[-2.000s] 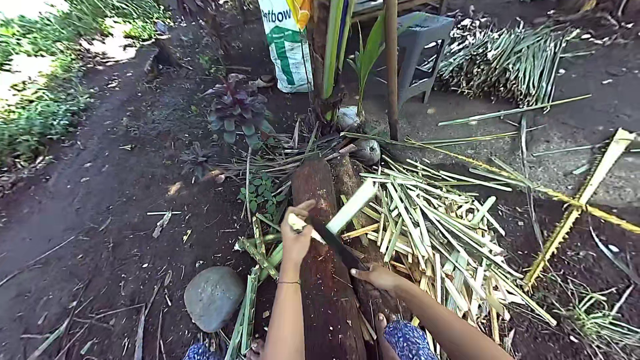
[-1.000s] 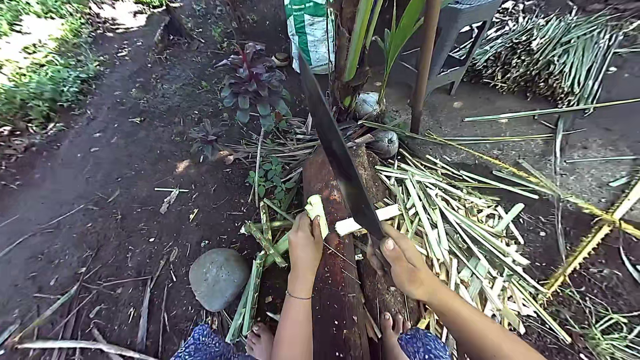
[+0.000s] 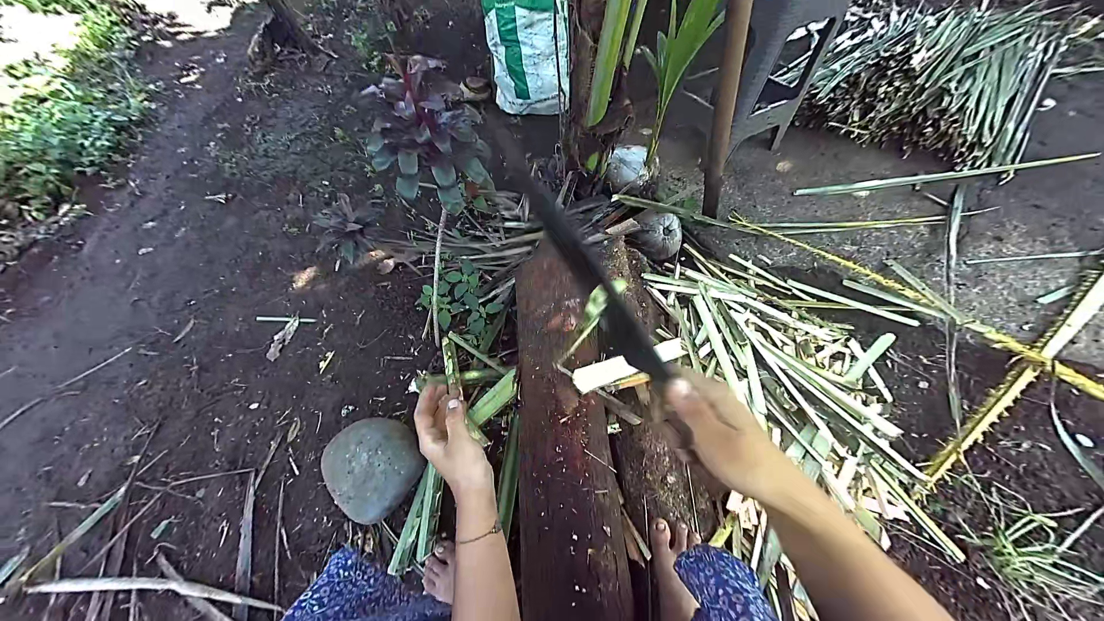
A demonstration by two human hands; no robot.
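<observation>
My right hand (image 3: pixel 711 427) grips the handle of a long dark machete (image 3: pixel 595 276), whose blurred blade points up and to the left over a wooden plank (image 3: pixel 565 483). Just left of the plank, my left hand (image 3: pixel 448 431) pinches a thin green stalk piece (image 3: pixel 450 366) between thumb and fingers. A pale cut stalk piece (image 3: pixel 604 373) lies across the plank and the log beside it, partly behind the blade. A small blurred green sliver (image 3: pixel 595 310) shows by the blade above the plank. More green stalks (image 3: pixel 423 517) lie beneath and beside my left hand.
A rounded grey stone (image 3: pixel 373 470) sits left of my left hand. Cut pale strips (image 3: pixel 776 371) are heaped at the right. Beyond the plank are a coconut (image 3: pixel 657 235), a plant trunk and a white-green sack (image 3: pixel 526 56). My bare feet flank the plank.
My left hand has moved left, off the plank, and now holds a thin stalk piece; a second ago it held a pale chunk over the plank. The machete stays in my right hand.
</observation>
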